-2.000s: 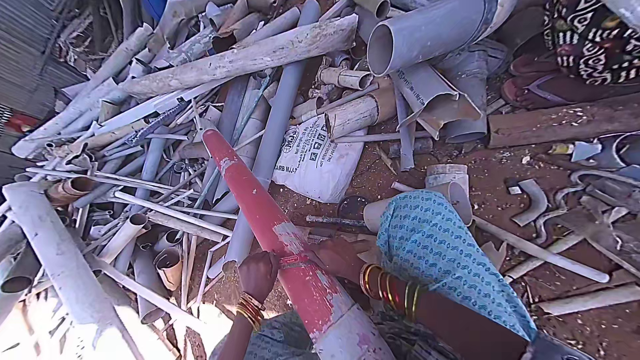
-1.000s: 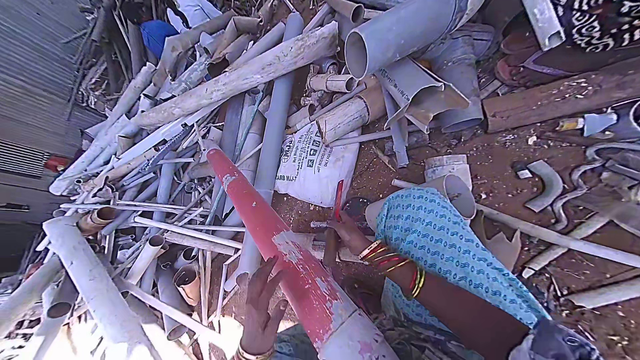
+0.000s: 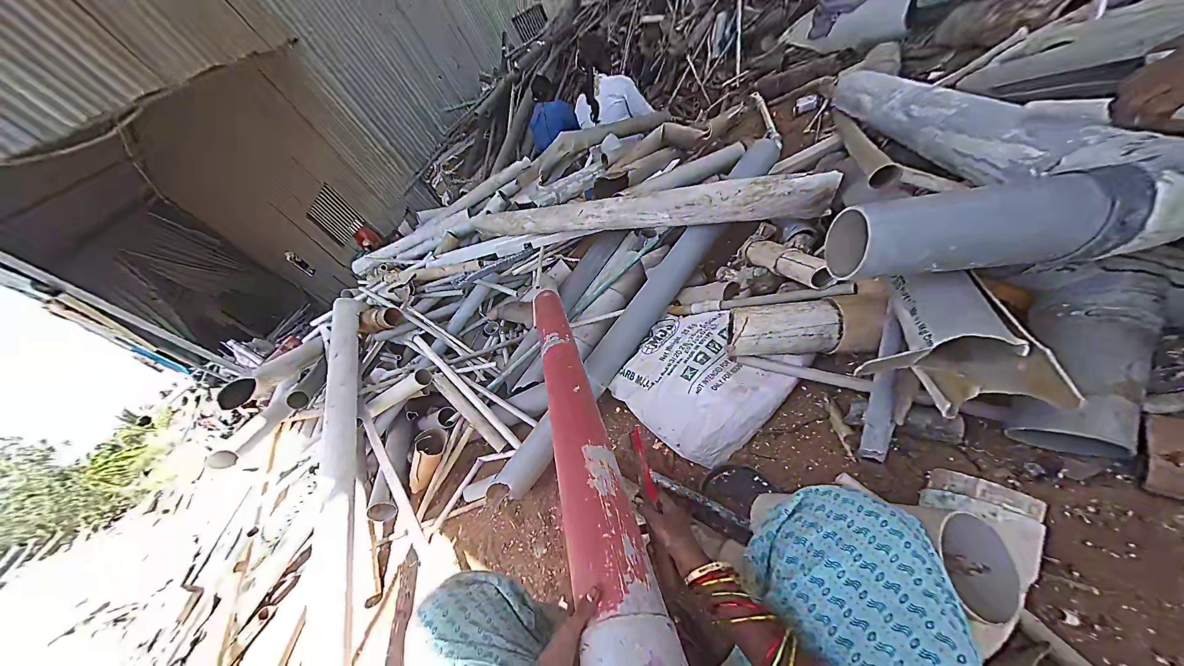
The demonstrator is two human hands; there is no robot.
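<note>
A long pipe with worn red paint (image 3: 592, 444) and a pale lower end runs up from between my knees, its far end over the scrap pile. My left hand (image 3: 575, 629) lies against the left side of its lower end, mostly at the frame's bottom edge. To the right of the pipe, my right hand (image 3: 671, 532), with bangles at the wrist, grips a thin red strip or tool (image 3: 643, 467) that points upward. Patterned blue cloth covers my knees (image 3: 860, 573). Just beyond my right hand lies a printed white sack (image 3: 717, 398).
Piled scrap pipes (image 3: 462, 370) spread ahead and left. A large grey pipe (image 3: 980, 231) and broken pipe pieces lie at right. A cut pipe piece (image 3: 980, 564) is beside my right knee. A corrugated metal wall (image 3: 370, 83) stands behind the pile, near a person in white (image 3: 618, 100).
Two seconds ago both hands were together on the red pipe; now they are apart, the right holding the red strip. The view has swung up and left.
</note>
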